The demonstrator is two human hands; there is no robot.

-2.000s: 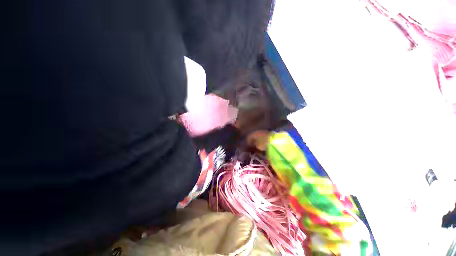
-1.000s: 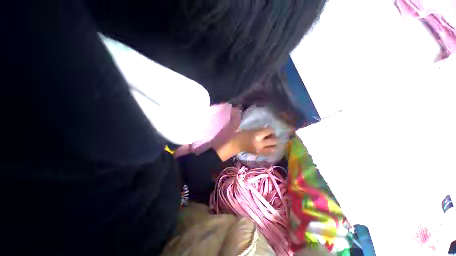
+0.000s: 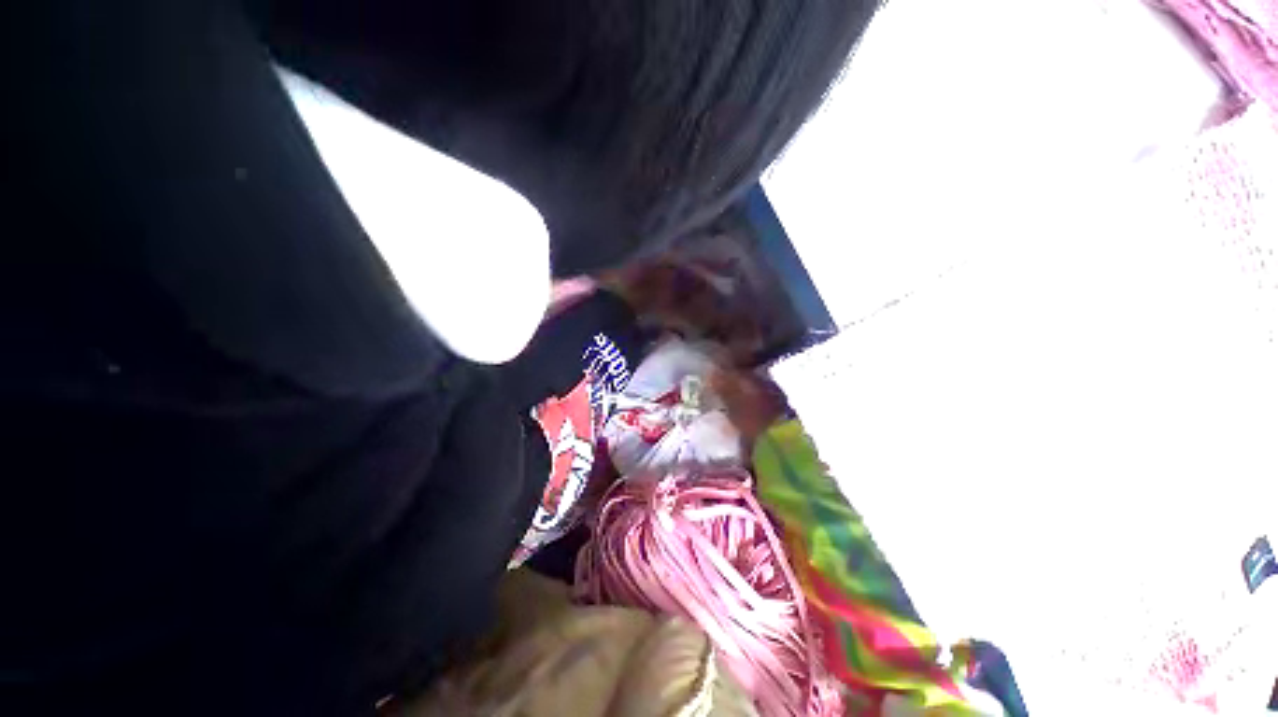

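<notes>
A bunch of thin pink cords lies low in the middle, below a whitish crumpled plastic bag with small red marks. A bright patterned cloth in green, yellow and red lies along the right of the cords, beside the table edge. Neither of my hands can be made out. Dark clothing and dark hair fill the left and top of the view and hide much.
The white table has a blue edge. Pink cloth lies at its far right corner. A small dark label-like piece is at the right. Tan cloth is at the bottom. A white shape shows between the dark clothes.
The hand seen on the plastic bag one second ago no longer shows, and the bag sits slightly lower left. The pink piece above it is mostly hidden. Red-and-white print shows again on dark clothing.
</notes>
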